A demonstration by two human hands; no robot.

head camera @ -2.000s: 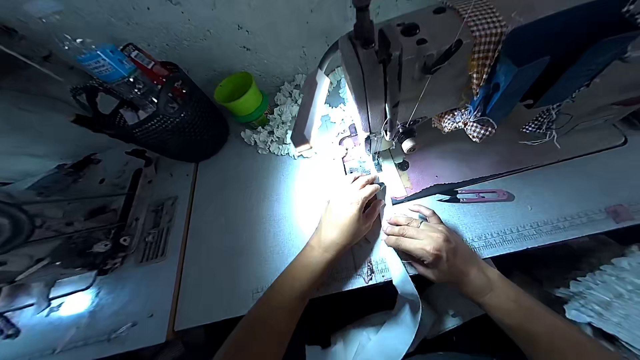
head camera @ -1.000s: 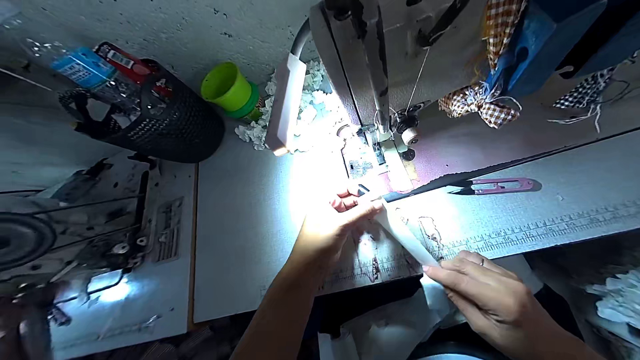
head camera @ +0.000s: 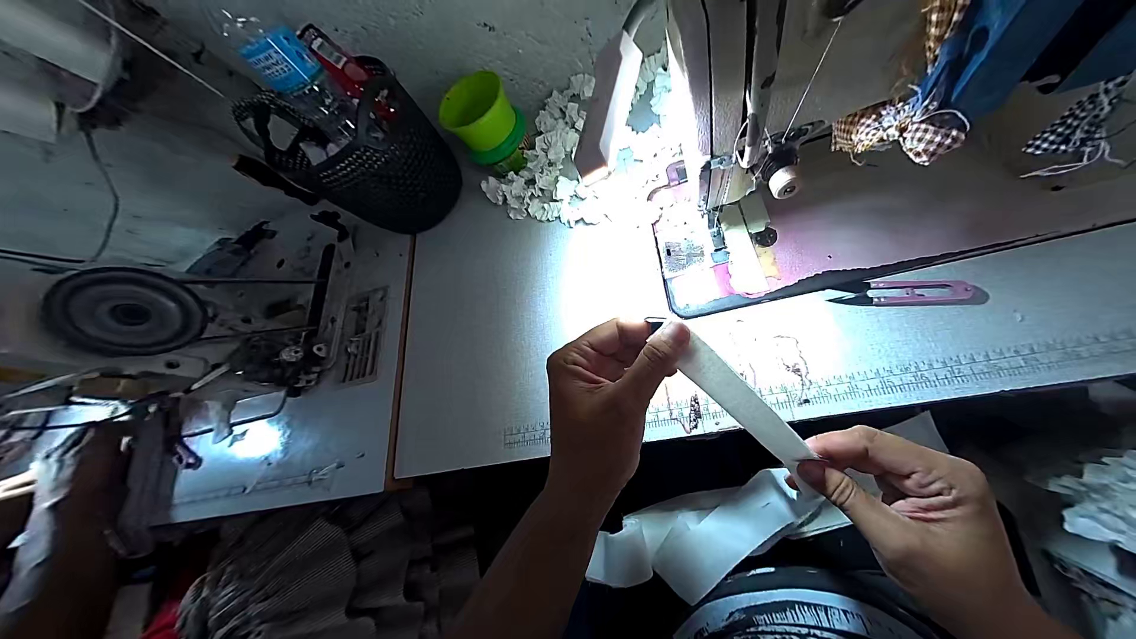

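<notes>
A white fabric strip (head camera: 741,399) runs taut and slanting between my hands, in front of a sewing machine. My left hand (head camera: 612,382) pinches its upper end between thumb and fingers; a small dark bit shows at the fingertips. My right hand (head camera: 896,506) grips the strip lower down at the right, below the table's front edge. More of the white fabric (head camera: 728,532) hangs in loose folds over my lap. The presser foot (head camera: 717,240) of the machine stands above and right of my left hand, under a bright lamp.
Pink thread snips (head camera: 923,293) lie right of the needle area, above a printed ruler scale (head camera: 887,383). Crumpled white scraps (head camera: 550,177), a green cup (head camera: 479,115) and a black basket (head camera: 390,169) with bottles stand behind. Another machine is at left, with a person's arm (head camera: 75,524) near it.
Both hands were by the presser foot at first, with the strip there. They have drawn back toward me, the right hand farther right, and the strip is now stretched between them.
</notes>
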